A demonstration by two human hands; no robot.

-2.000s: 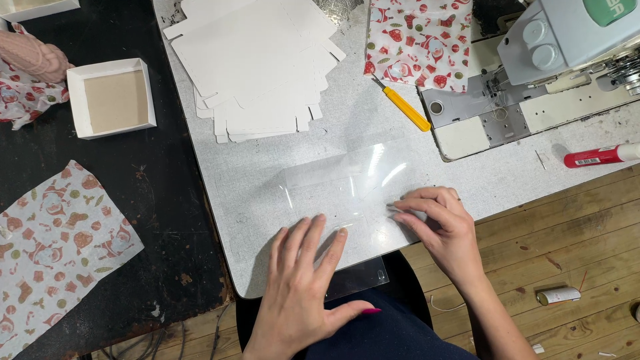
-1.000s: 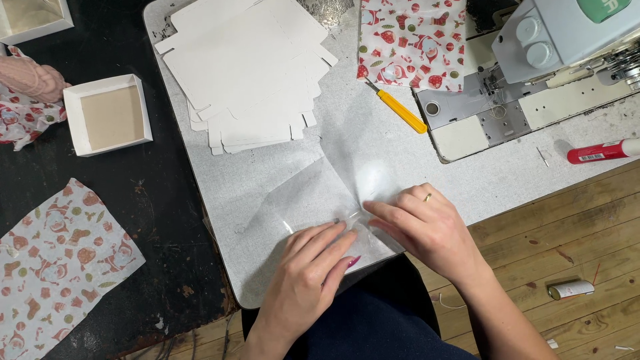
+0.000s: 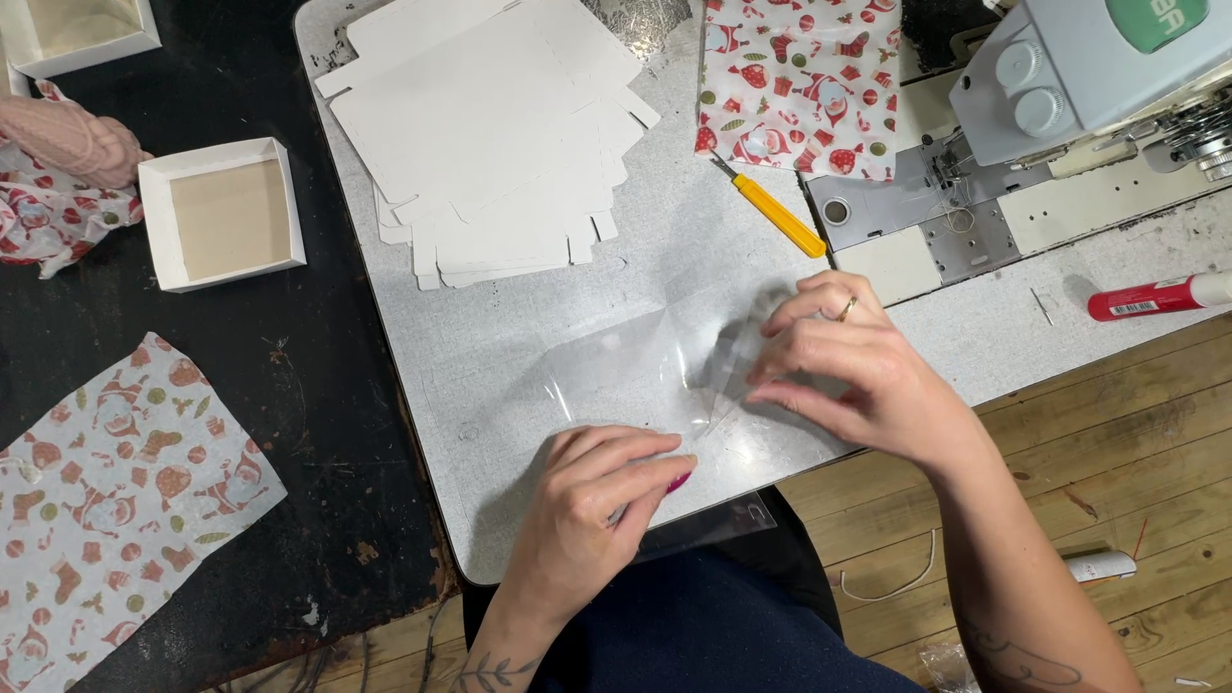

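Note:
A clear plastic sheet with creases (image 3: 621, 371) lies on the light grey tabletop, its right part raised. My right hand (image 3: 837, 361) has its thumb and fingers at the raised right part and seems to pinch it. At the near edge of the plastic rests my left hand (image 3: 611, 491), fingers bent and fingertips on it; whether they grip it is unclear. Beyond the plastic lie a stack of white die-cut card blanks (image 3: 491, 125) and a yellow-handled seam ripper (image 3: 780, 217).
Right of the table's middle is a sewing machine (image 3: 1068, 87), with a red glue stick or marker (image 3: 1145, 300) near the edge. Santa-print paper (image 3: 799, 87) lies behind. On the black table at left are a white open box (image 3: 226, 217), printed paper (image 3: 125, 510) and a pink knitted item (image 3: 72, 135).
The plastic lay nearly flat two seconds ago; now its right part is folded up. My right hand came in to my left hand, then moved right, away from it.

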